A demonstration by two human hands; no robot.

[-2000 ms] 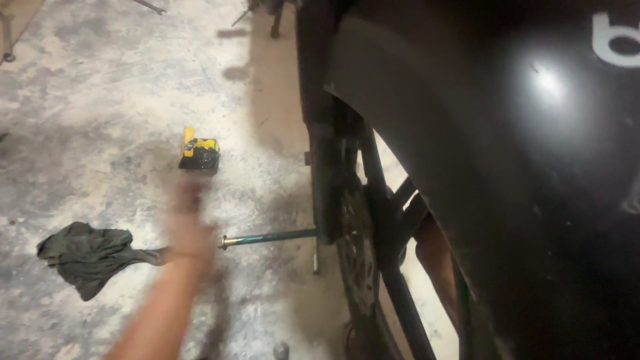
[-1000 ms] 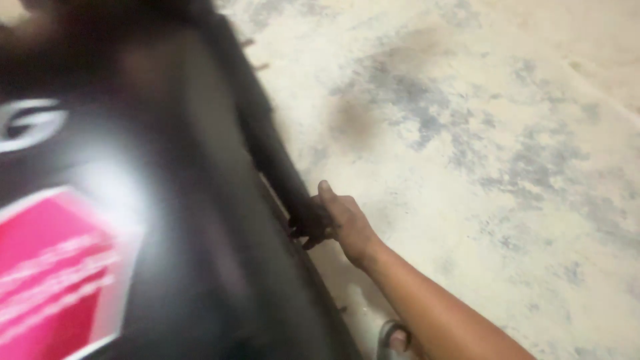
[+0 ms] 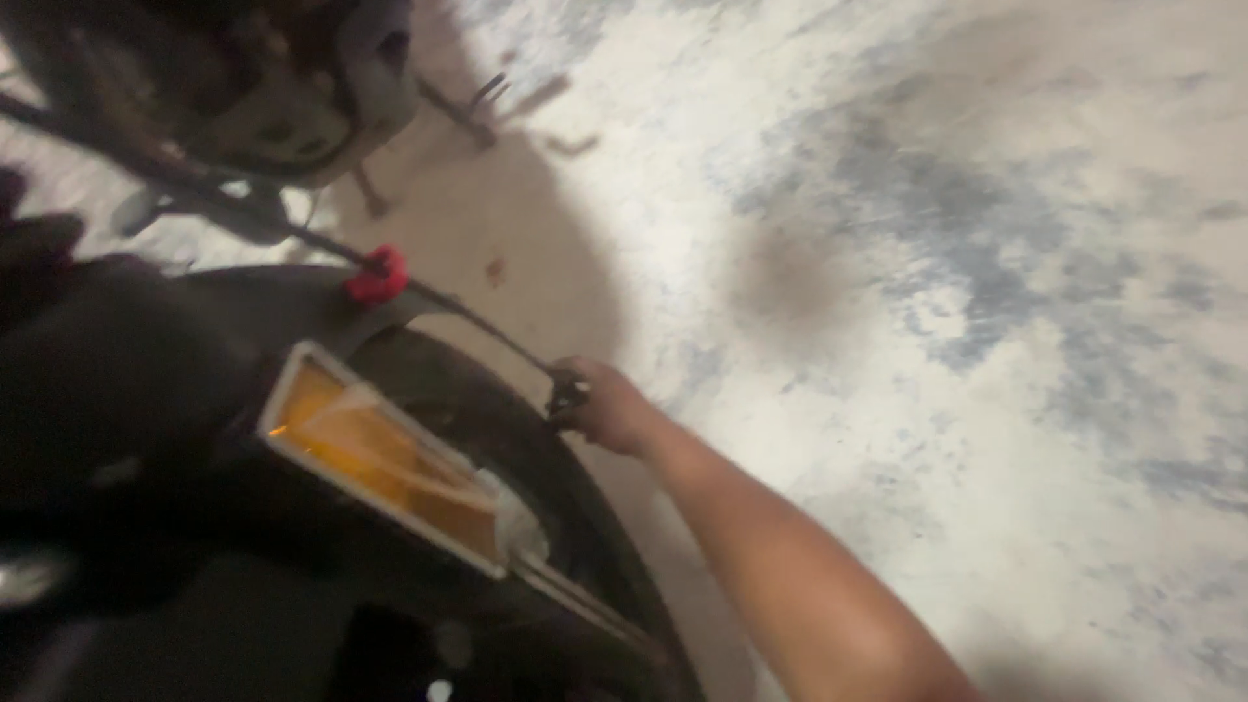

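Note:
My right hand [image 3: 604, 405] reaches in from the lower right, its fingers curled around a small dark part [image 3: 567, 392] at the lower end of a thin dark rod [image 3: 487, 327]. Blur hides the exact form of that part. Higher on the rod sits a red piece [image 3: 380, 275]. Below the rod is a black curved tyre or guard [image 3: 595, 517] of a vehicle. An amber lens in a pale frame [image 3: 385, 453] lies on its black bodywork [image 3: 195, 575]. My left hand is out of view.
A dark, blurred machine part [image 3: 292, 88] fills the upper left, with a stand-like metal piece [image 3: 458, 115] beside it. Mottled pale concrete floor [image 3: 877, 292] extends to the right, in shadow near the vehicle.
The view has swung along the vehicle. The green cloth and yellow-and-black object on the floor, seen earliest, are out of view. The rod, red piece and amber lens have come into view.

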